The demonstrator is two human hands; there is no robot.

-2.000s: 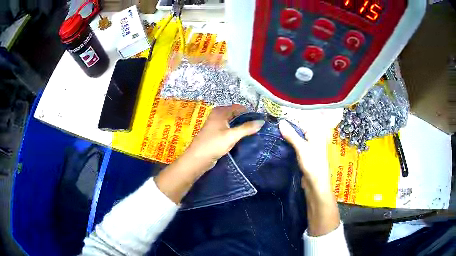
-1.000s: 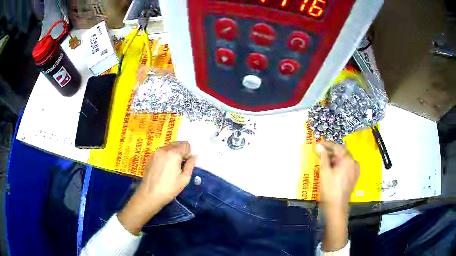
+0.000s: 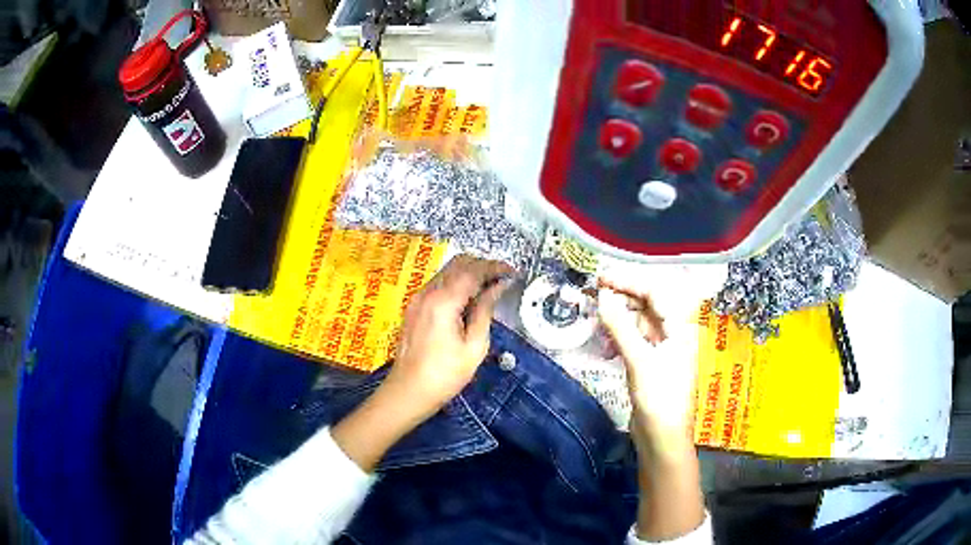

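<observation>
Dark blue jeans [image 3: 532, 410] lie on my lap against the table edge, with a round silvery button [image 3: 507, 361] on the waistband. The white and red button machine head [image 3: 681, 138] hangs over the round lower die [image 3: 559, 311], which is uncovered. My left hand [image 3: 447, 330] is just left of the die, fingers curled, thumb near the forefinger. My right hand [image 3: 649, 357] is just right of the die, its fingertips bent towards it. Whether either hand pinches a small part is too small to tell. Neither grips the jeans.
A bag of silvery fasteners [image 3: 426, 197] lies left of the machine and another heap [image 3: 793, 277] right. A black phone [image 3: 256, 213], a red-capped bottle [image 3: 176, 122] and a white card [image 3: 277, 85] are at left. A black stick [image 3: 844, 349] lies right. A blue bin [image 3: 91, 394] stands lower left.
Two seconds ago both hands held the waistband under the head. One second ago they were apart, the right by the right heap. Now both are close beside the die. The counter went from 1715 to 1716.
</observation>
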